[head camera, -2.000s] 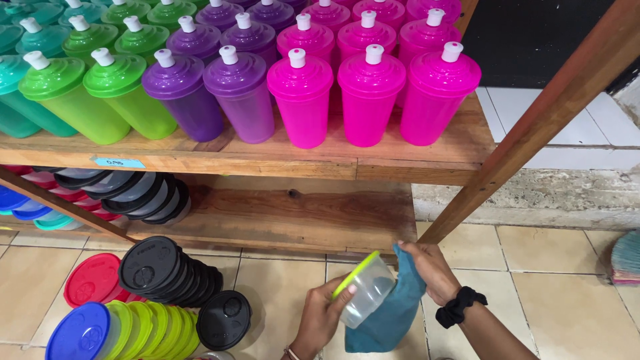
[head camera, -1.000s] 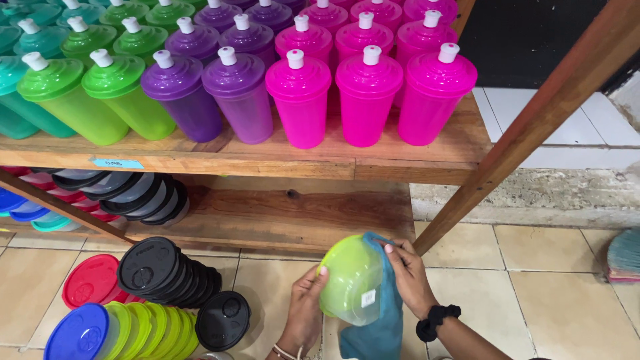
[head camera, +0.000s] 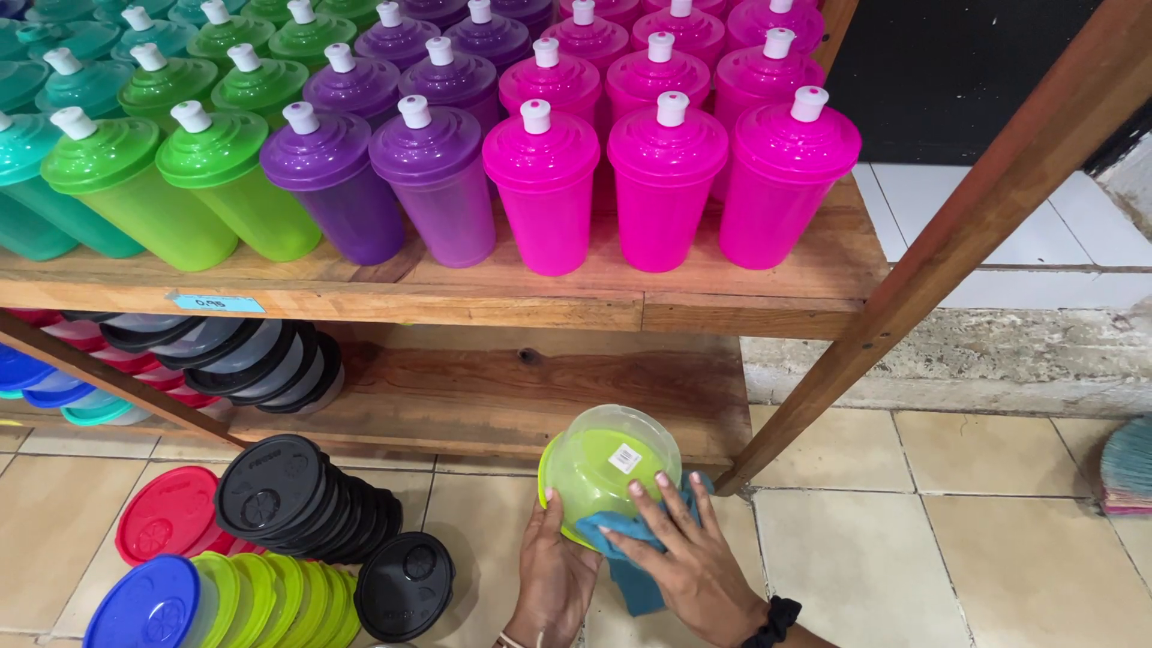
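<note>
A round clear plastic container with a lime-green lid (head camera: 609, 450) is tilted on its side in front of the lower shelf, a white sticker on its base. My left hand (head camera: 560, 562) holds it by the lid's rim, low on the left. My right hand (head camera: 688, 562) presses a teal cloth (head camera: 634, 576) against the container's side, fingers spread over the cloth. Part of the cloth hangs below the fingers. A black scrunchie is around my right wrist.
Stacks of containers with black (head camera: 274, 495), lime-green (head camera: 256, 598), red (head camera: 162, 517) and blue lids (head camera: 144, 607) lie on the tiled floor at left. Above, a wooden shelf (head camera: 540, 306) bears rows of coloured bottles (head camera: 540, 207). A slanted wooden post (head camera: 909, 261) stands at right; bristles (head camera: 1129, 463) lie farther right.
The container has been turned so its base and sticker face up toward the view. My right hand has moved from the container's upper right edge down onto its side, with the cloth.
</note>
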